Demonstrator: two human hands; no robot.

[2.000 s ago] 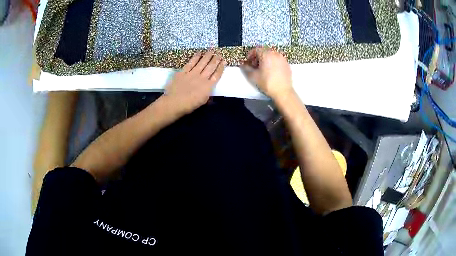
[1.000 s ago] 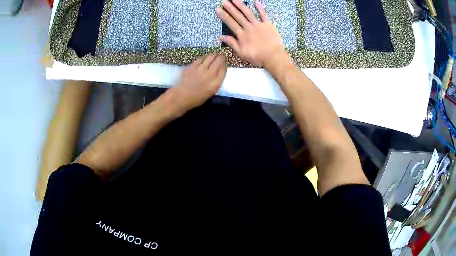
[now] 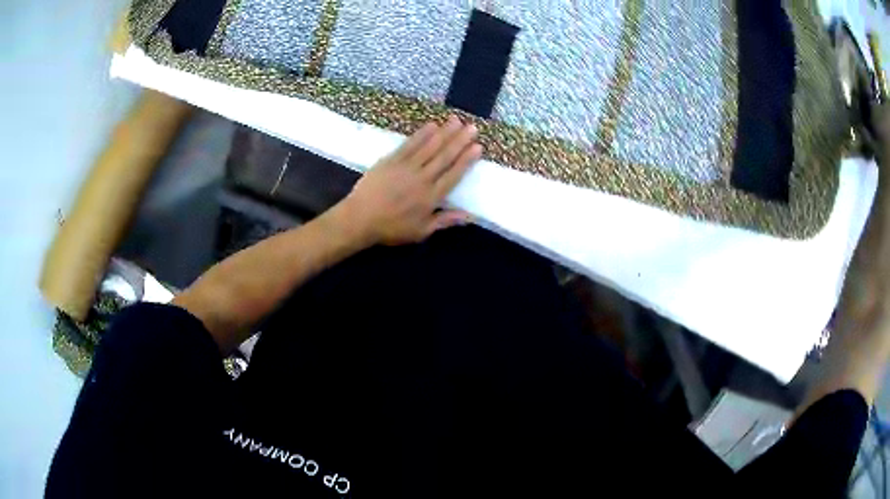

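Observation:
The garment (image 3: 546, 78) lies wrong side up on the white-covered table, with pale grey panels, gold-speckled seam lines and black fabric pieces (image 3: 483, 63). Its gold-brown speckled hem (image 3: 586, 175) runs along the near table edge. My left hand (image 3: 415, 185) lies flat on the hem below the middle black piece, fingers extended, holding nothing visible. My right arm reaches up the right edge of the picture. My right hand (image 3: 880, 132) is blurred and cut off there, beside a blurred dark object (image 3: 857, 88); whether it grips this is unclear.
The white table cover (image 3: 683, 283) shows along the near edge. A thick brown roll (image 3: 112, 210) stands at left, with speckled fabric (image 3: 73, 341) and white scraps below it. Grey and white papers (image 3: 737, 424) lie low at right.
My right hand has left the middle of the garment and moved to the far right edge. My left hand is now flatter on the hem. The view has turned, so the table edge slants.

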